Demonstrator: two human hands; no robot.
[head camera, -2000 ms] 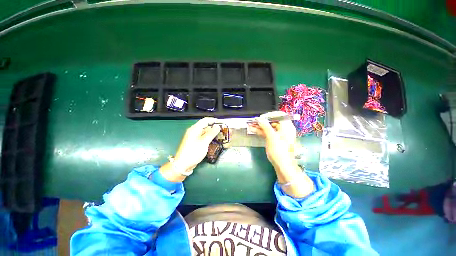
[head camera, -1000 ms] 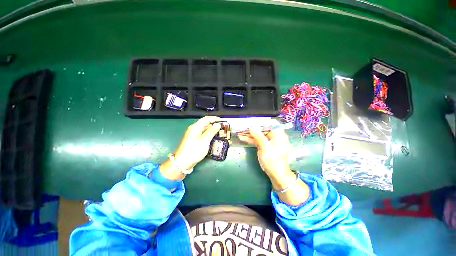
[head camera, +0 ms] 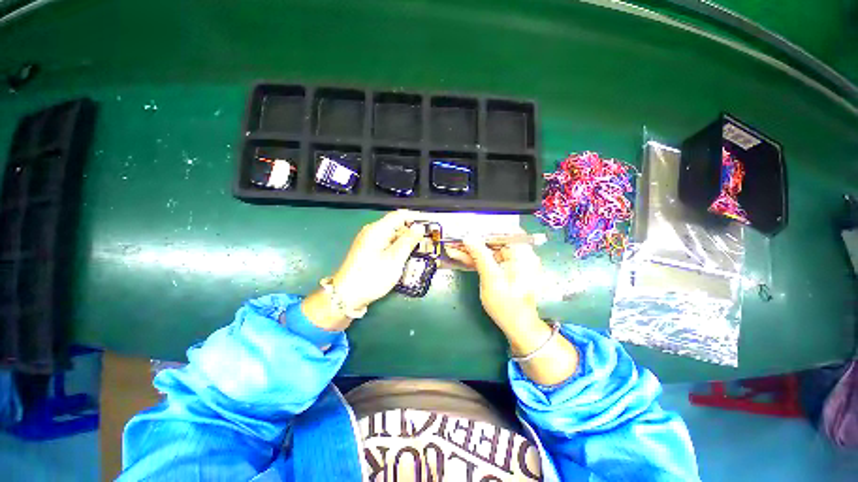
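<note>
My left hand (head camera: 378, 256) holds an opened black device housing (head camera: 417, 275) at its fingertips. The housing is in two parts, one above the other, with a pale part inside the lower one and brownish parts in the upper one. My right hand (head camera: 499, 271) holds a thin pen-like tool, perhaps tweezers (head camera: 517, 240), with its tip at the upper part of the housing. A pale work pad (head camera: 480, 224) lies under the hands. A black parts tray (head camera: 388, 200) stands beyond them, with black housings in several near-row pockets, one with a white part and an orange wire (head camera: 278, 173).
A tangled pile of red and blue wires (head camera: 588, 202) lies right of the tray. A clear plastic bag (head camera: 679, 297) lies beside a black bin (head camera: 762, 179) holding wires. A second black tray (head camera: 42, 226) stands at the far left. A red object (head camera: 748, 395) shows below the bench at right.
The right hand's tool tip has moved left to the housing. The housing's lower part has turned, showing its pale inside. The view has shifted slightly, so tray and bin appear displaced.
</note>
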